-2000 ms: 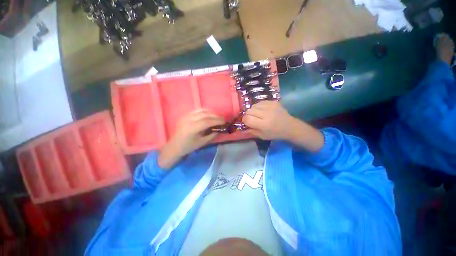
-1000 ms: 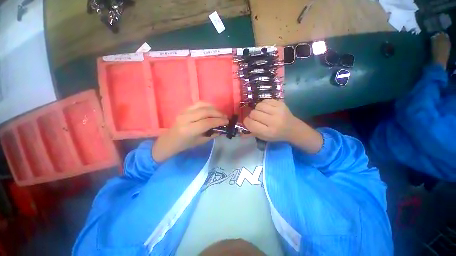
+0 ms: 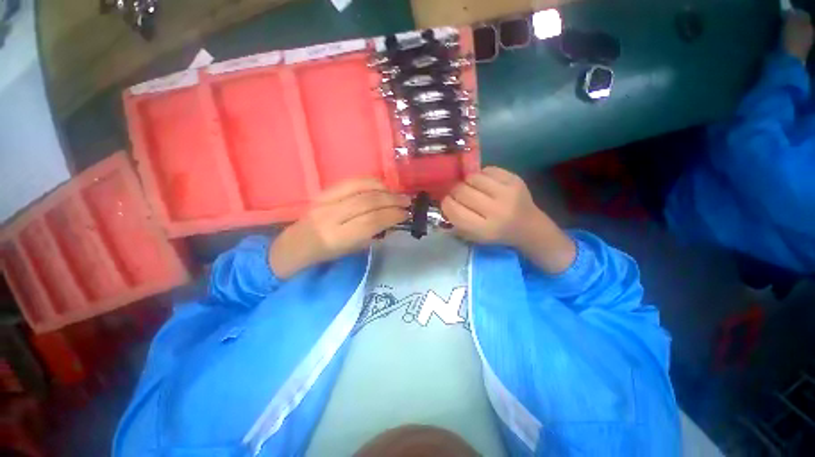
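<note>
My left hand (image 3: 350, 217) and my right hand (image 3: 490, 210) hold a small black-and-silver piece (image 3: 420, 217) between their fingertips, just over the near edge of the red divided tray (image 3: 222, 145). A black part stands upright across the silver middle of the piece. Its ends are hidden by my fingers. In the tray's right compartment several black-and-silver pieces (image 3: 432, 100) lie crosswise in a row, silver ends out. The near end of that compartment shows bare red. The other compartments hold nothing.
A second red tray (image 3: 79, 236) lies at the left. Rounded square heads (image 3: 597, 82) lie on the green surface (image 3: 554, 134) beyond the tray's right side. A dark, shiny heap (image 3: 141, 12) is at the top left. A person in a blue sleeve (image 3: 760, 147) is at the right.
The trays and square heads now sit higher and further left in view. My hands still hold the piece between them, now at the tray's near edge, with its black part upright.
</note>
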